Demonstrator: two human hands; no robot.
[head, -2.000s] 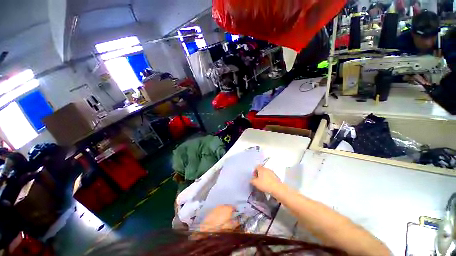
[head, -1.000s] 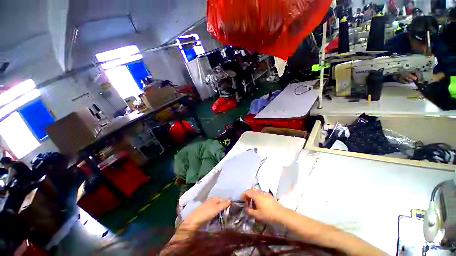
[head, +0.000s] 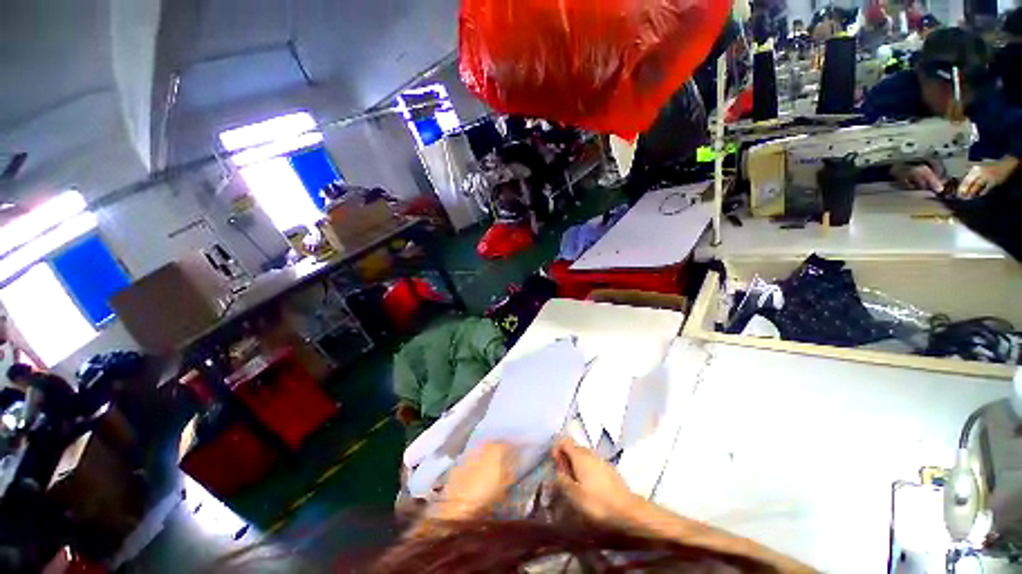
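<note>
Pale grey cut fabric pieces lie on the left end of the white table. Smaller pieces with dark edges lie just right of them. My left hand is at the near end of the pieces, blurred, its fingers on or at the fabric. My right hand is close beside it, fingers bent together at a darker, crumpled piece between the hands. Hair at the lower edge covers part of both hands and the near fabric. The end of a sewing machine shows at the right edge.
A wooden-edged trough with dark fabric lies behind the table. A green garment hangs at the table's left. A red plastic bag hangs above. A person works at another machine behind.
My right hand has drawn back from the far part of the pieces to beside my left hand. The darker fabric is now between both hands. The view has shifted slightly.
</note>
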